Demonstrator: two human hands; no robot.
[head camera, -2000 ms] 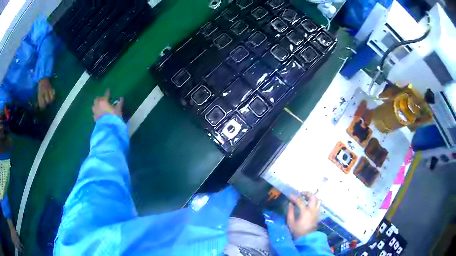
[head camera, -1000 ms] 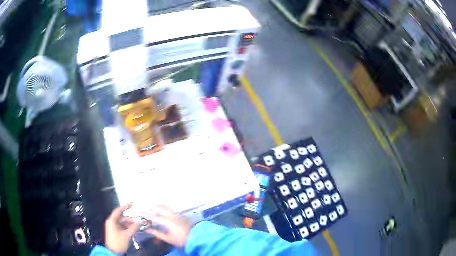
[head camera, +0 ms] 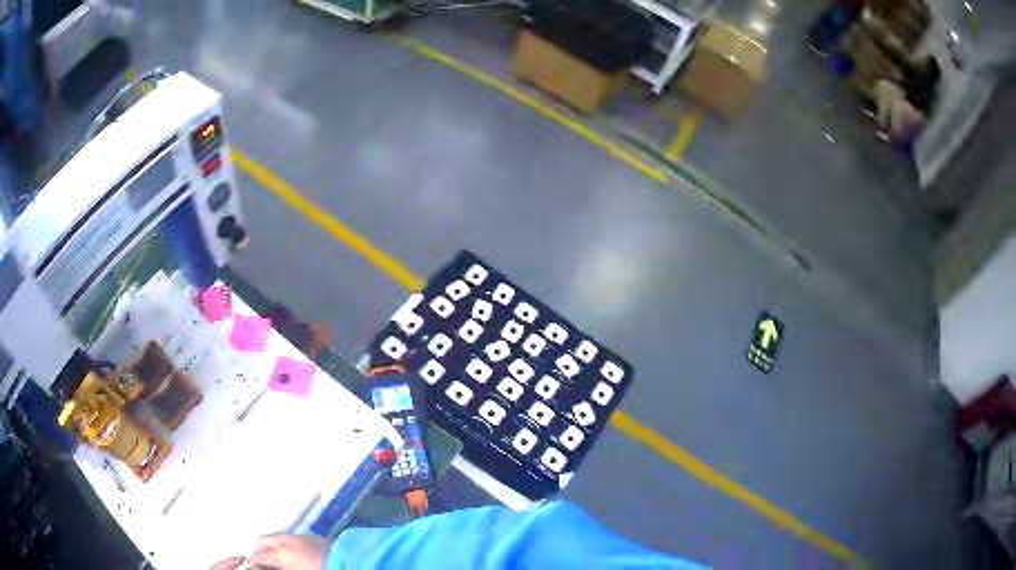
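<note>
My right hand [head camera: 287,552] is at the bottom edge, over the front of the white table [head camera: 251,457], reaching in from a blue sleeve. The picture's edge cuts it off, so what its fingers hold is hidden. My left hand cannot be made out. The second parts tray [head camera: 526,354], black with rows of white square parts with dark centres, stands right of the table. The brass-yellow press head [head camera: 103,414] is over the fixtures at left, beside brown square nests [head camera: 173,401].
A handheld device [head camera: 398,429] with a lit screen lies between table and tray. A red button [head camera: 386,457] is at the table's corner. Pink notes [head camera: 292,376] line its right edge. The press machine's control panel [head camera: 212,167] is upper left. Beyond are yellow floor lines and a cardboard box [head camera: 565,69].
The view has swung right, from the black blister tray to the aisle and second tray. My hands came together over the table's front edge, then slid down to the bottom edge of the picture.
</note>
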